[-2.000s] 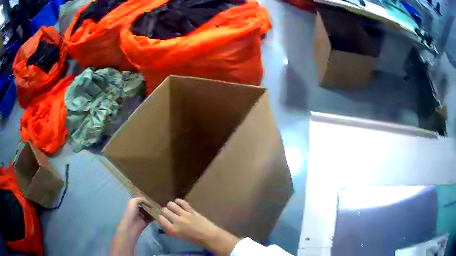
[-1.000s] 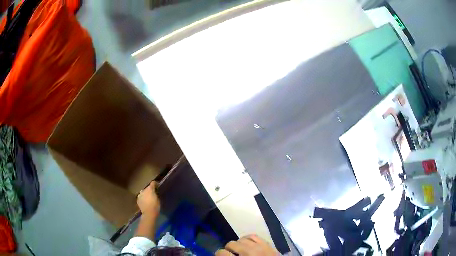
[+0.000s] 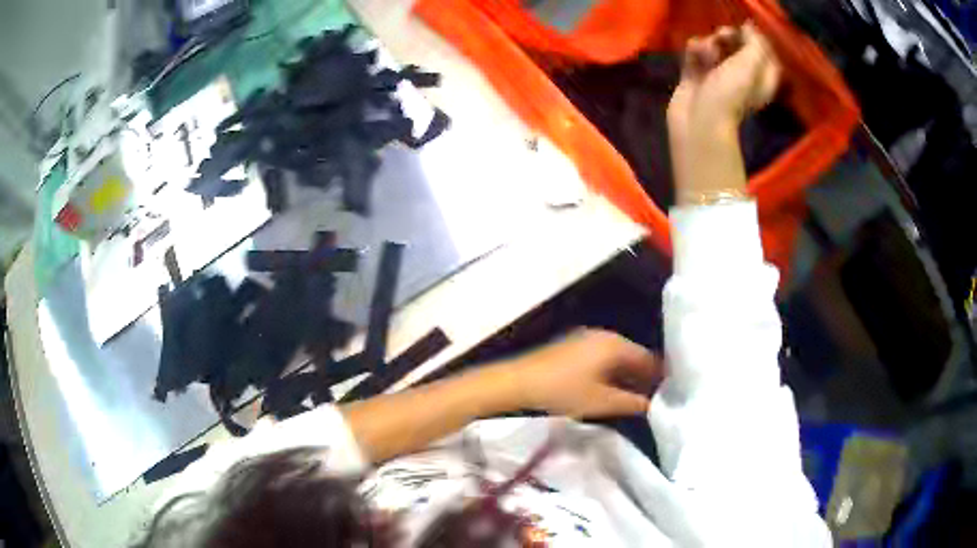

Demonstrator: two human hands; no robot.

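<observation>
My right hand (image 3: 729,77) is over the mouth of an orange sack (image 3: 809,161) at the upper right, fingers curled; whether it holds anything cannot be told. My left hand (image 3: 584,375) is beside the table's front edge, close to my right sleeve, its fingers bent and partly hidden; its grip is unclear. Black strips (image 3: 305,310) lie loosely spread on the metal plate near the front edge. A denser heap of black strips (image 3: 332,102) lies further back on the table.
The sewing machine head (image 3: 96,198), with yellow and red labels, stands at the left by a white feed plate (image 3: 113,294). The pale table corner (image 3: 616,230) points toward the sack. A blue stool with a tan pad (image 3: 870,482) is at the lower right. Dark material lies at the far right.
The view has swung from the floor sacks and carton across to the table's other side. The carton is out of view. My left hand has left the carton; my right hand is now at an orange sack.
</observation>
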